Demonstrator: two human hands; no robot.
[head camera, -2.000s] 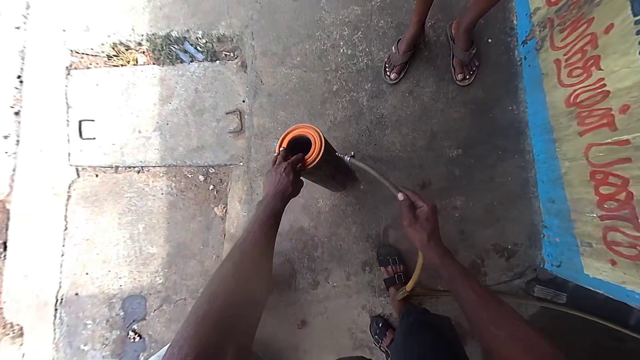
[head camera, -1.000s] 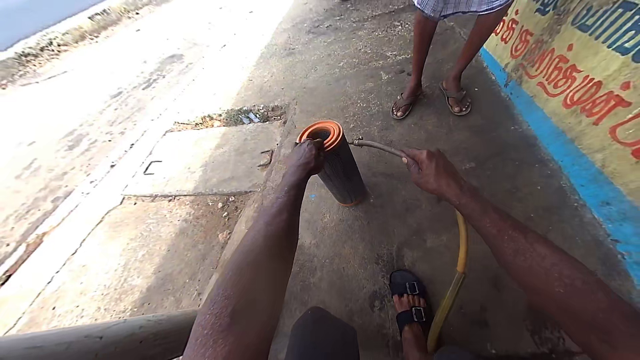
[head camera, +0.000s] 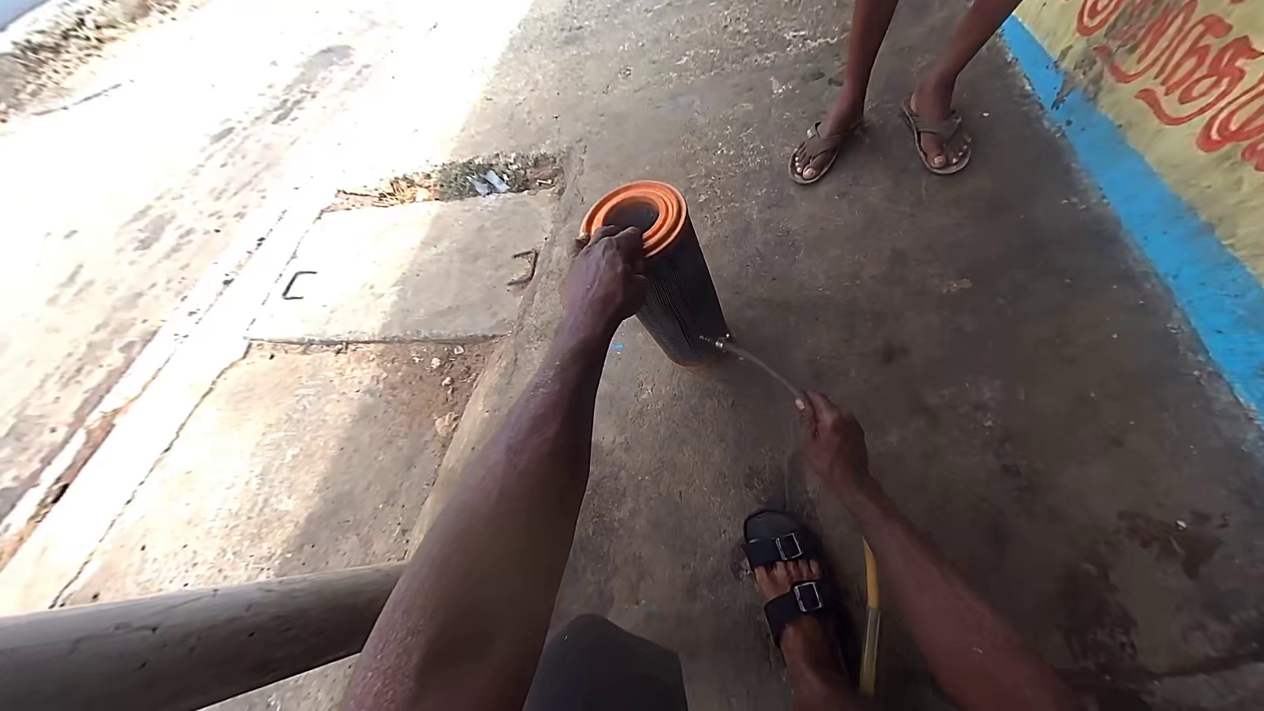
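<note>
A cylindrical pleated air filter (head camera: 686, 296) with an orange rim and a dark mesh side stands slightly tilted over the concrete. My left hand (head camera: 604, 275) grips its top rim, fingers curled into the opening. In my right hand (head camera: 832, 442) is a thin hose (head camera: 765, 367), held behind its metal end fitting (head camera: 722, 344), which is close to the filter's lower side; whether they touch I cannot tell. A yellow length of hose (head camera: 870, 617) runs down past my right forearm.
Another person's feet in sandals (head camera: 933, 133) are at the upper right, near a painted wall (head camera: 1145, 212) with lettering. A concrete slab (head camera: 395, 267) with metal loops lies left. A grey pole (head camera: 197, 637) crosses the lower left; my sandalled foot (head camera: 785, 563) is below the filter.
The hose end and my right hand have moved from beside the filter's top down to its lower side. My left hand stays on the rim. The view has shifted.
</note>
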